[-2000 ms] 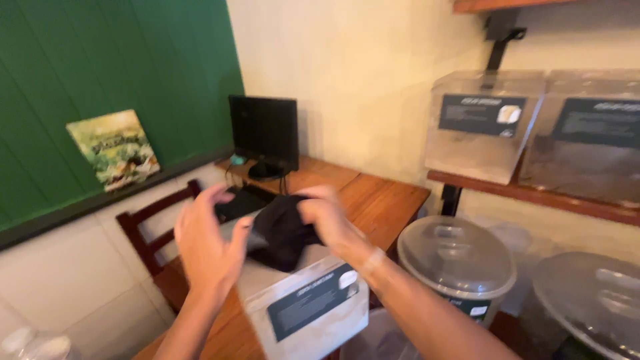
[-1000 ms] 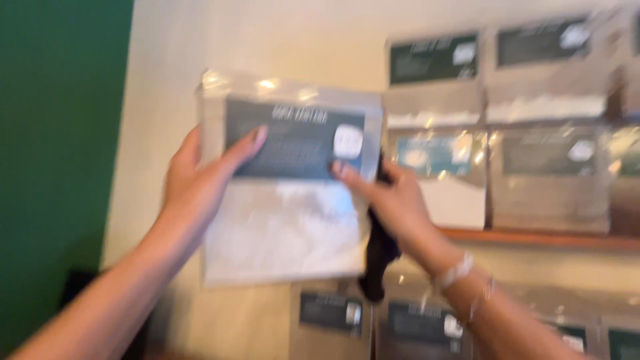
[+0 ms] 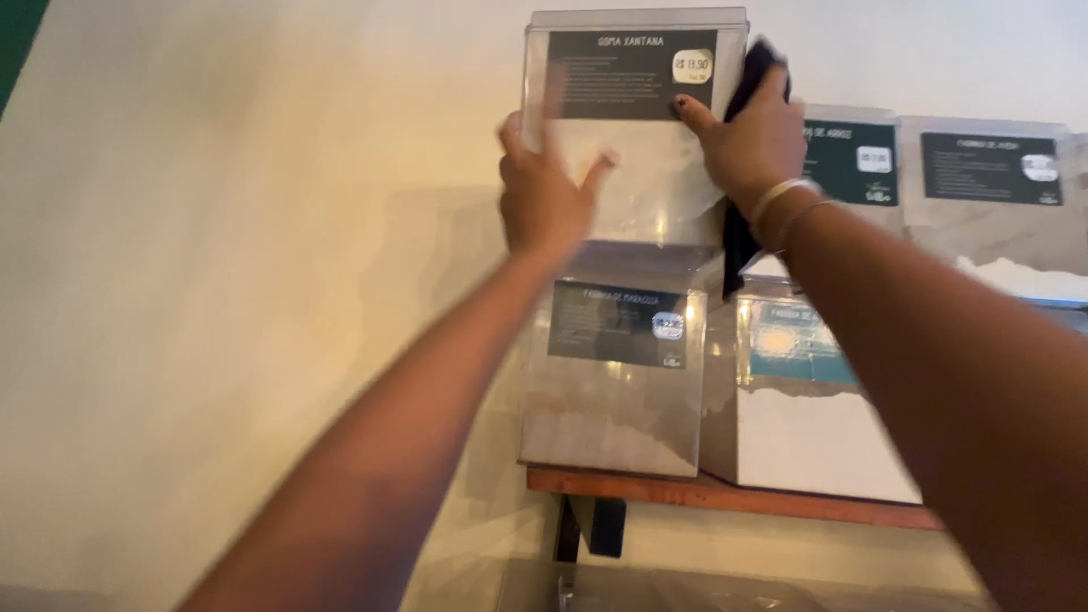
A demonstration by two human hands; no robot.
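Note:
A clear plastic bin of white powder (image 3: 633, 183), with a dark label on its upper front, stands on top of a similar bin (image 3: 612, 408) at the left end of a shelf. My right hand (image 3: 756, 144) grips the upper bin's right side, thumb on the label, with a black cloth (image 3: 739, 246) between palm and bin. At the bin's left front is my left hand (image 3: 548, 191), blurred, its fingers apart; whether it touches the bin is unclear.
More labelled powder bins stand to the right, among them one with a teal label (image 3: 824, 438) and one in the upper row (image 3: 990, 221). A wooden shelf (image 3: 731, 501) on a black bracket (image 3: 595, 527) carries them against a pale wall. Further containers show below.
The bin of white powder, held in both hands one second ago, is now on top of the shelf bin. My left hand's fingers have come off its label. The view has swung to the shelves.

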